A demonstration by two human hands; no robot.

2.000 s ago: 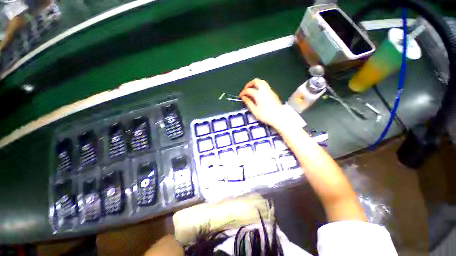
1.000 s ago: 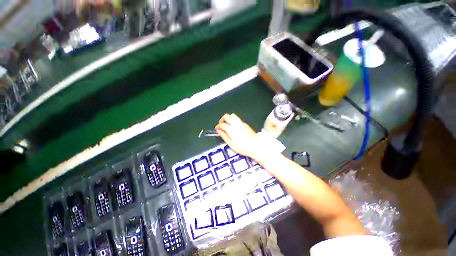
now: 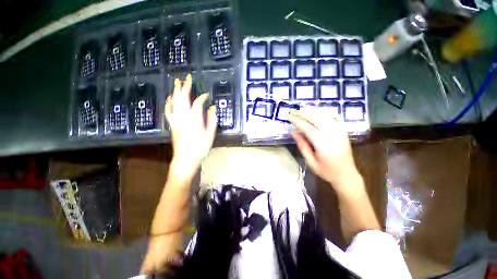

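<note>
My left hand point(image 3: 191, 128) is over the front row of the clear phone tray point(image 3: 73, 109), fingers spread and pointing away from me. It covers one pocket, so whether it touches a phone is hidden. Black keypad phones point(image 3: 143, 107) lie in the other pockets. My right hand point(image 3: 325, 143) is over the front of the whitish lens tray point(image 3: 305, 131). Its fingertips are at the right edge of a tilted black-bordered lens point(image 3: 284, 111); a grip is not clear. Another tilted lens point(image 3: 263, 108) lies just left of it.
A loose black frame point(image 3: 394, 97) lies right of the lens tray. Beyond are a whitish bottle point(image 3: 397, 39), tweezers point(image 3: 434, 71) and a blue cord point(image 3: 473, 103). A thin stick point(image 3: 311, 23) lies behind the lens tray. Open cartons point(image 3: 139, 190) are below the bench edge, with crumpled film point(image 3: 402, 210) at right.
The view has swung down over the trays. My right hand has come back from behind the lens tray to its front row. My left hand has come into view over the phone tray.
</note>
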